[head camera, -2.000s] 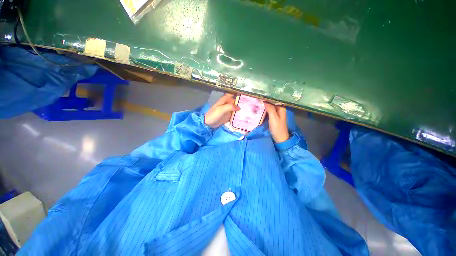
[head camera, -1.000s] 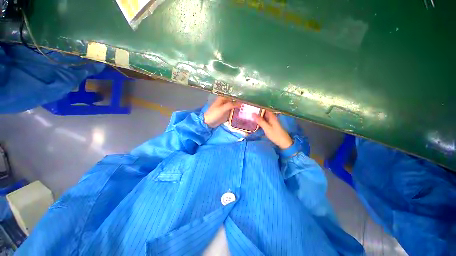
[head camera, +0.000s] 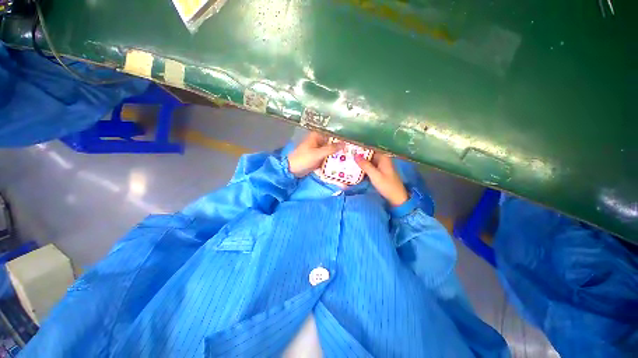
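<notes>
A smartphone with a lit white screen showing red and pink marks is held below the near edge of the green bench, in front of my chest. My left hand grips its left side, with the thumb at the screen's upper left. My right hand grips its right side, with the thumb over the screen. The phone's top end is close to the bench edge. The fingers behind the phone are hidden.
A yellow and white packet lies on the bench at the top. Cream tape pieces and a cable are at the left edge. Blue stools and people in blue smocks are on both sides. A pale box stands lower left.
The phone screen has changed from pink to white with red marks. My right thumb has moved onto the screen. The view has shifted slightly.
</notes>
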